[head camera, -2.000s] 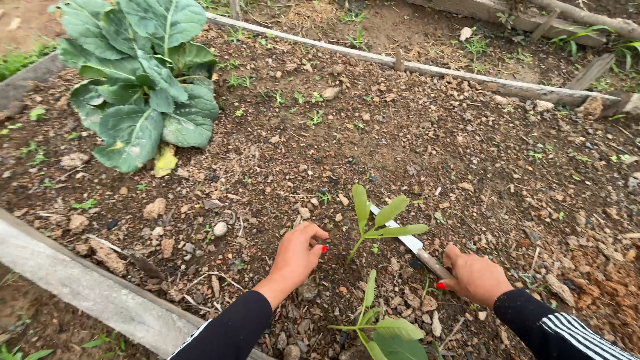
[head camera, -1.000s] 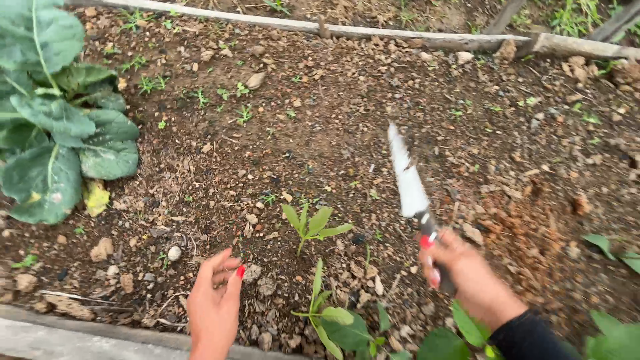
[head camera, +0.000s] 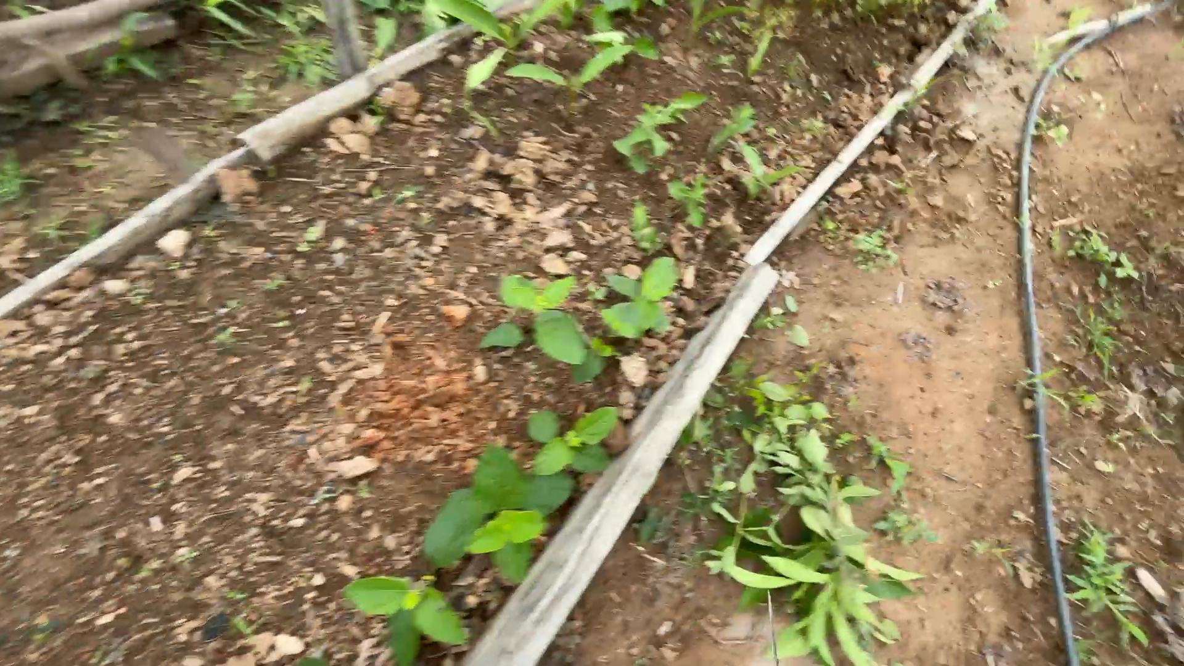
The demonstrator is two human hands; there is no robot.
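Observation:
Neither my left hand nor my right hand is in the frame, and the knife is out of sight too. The view shows a bed of brown soil with small stones. Broad-leaved green seedlings grow along its right side, and more young plants stand farther back. A patch of reddish soil lies left of the seedlings. Beyond the bed's edge, a heap of leafy cut or fallen stems rests on the path. The picture is partly blurred.
A weathered wooden board edges the bed on the right, with another wooden edging at the upper left. A dark hose runs along the dirt path. An upright wooden stake stands behind the far edging.
The view has swung far to the right. Both hands, the knife seen in my right hand a second ago, and the large leafy plant have left the frame.

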